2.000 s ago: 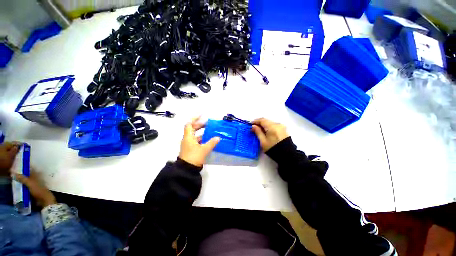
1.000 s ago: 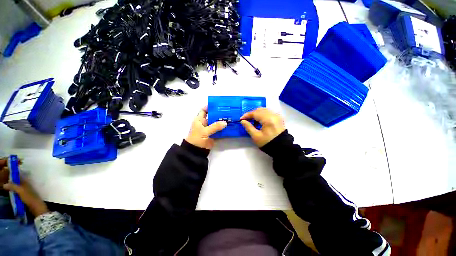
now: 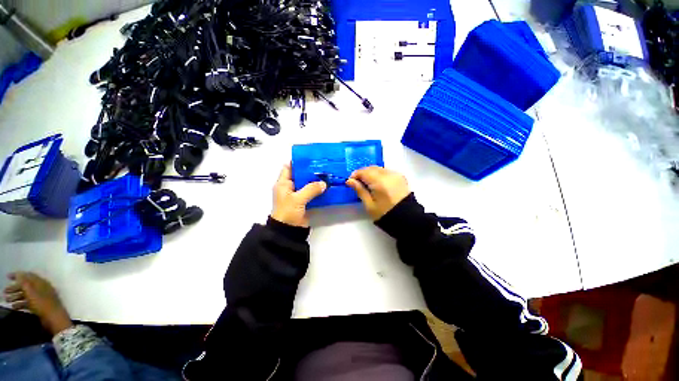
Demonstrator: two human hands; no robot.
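Note:
A bright blue insert tray (image 3: 339,158) with moulded grooves and a dotted area at its upper right is held just above the table. My left hand (image 3: 294,199) grips its left edge, thumb on the face beside a small dark plug. My right hand (image 3: 381,190) pinches the thin black USB cable (image 3: 336,179) at the tray's lower middle. The rest of that cable is hidden by my right hand. I cannot tell whether the plug is seated in a groove.
A black cable pile (image 3: 216,67) lies behind. Loaded trays (image 3: 108,216) with coils and carded packs (image 3: 41,175) are at left. Empty tray stacks (image 3: 469,123), a blue display carton (image 3: 394,48) and clear plastic (image 3: 633,111) are behind and right. Another person's hand (image 3: 37,298) is lower left.
Two seconds ago the tray was tilted and the plug was near its top edge; now the plug is at its lower middle. The neighbour's hand no longer holds a blue pack. The view has shifted slightly.

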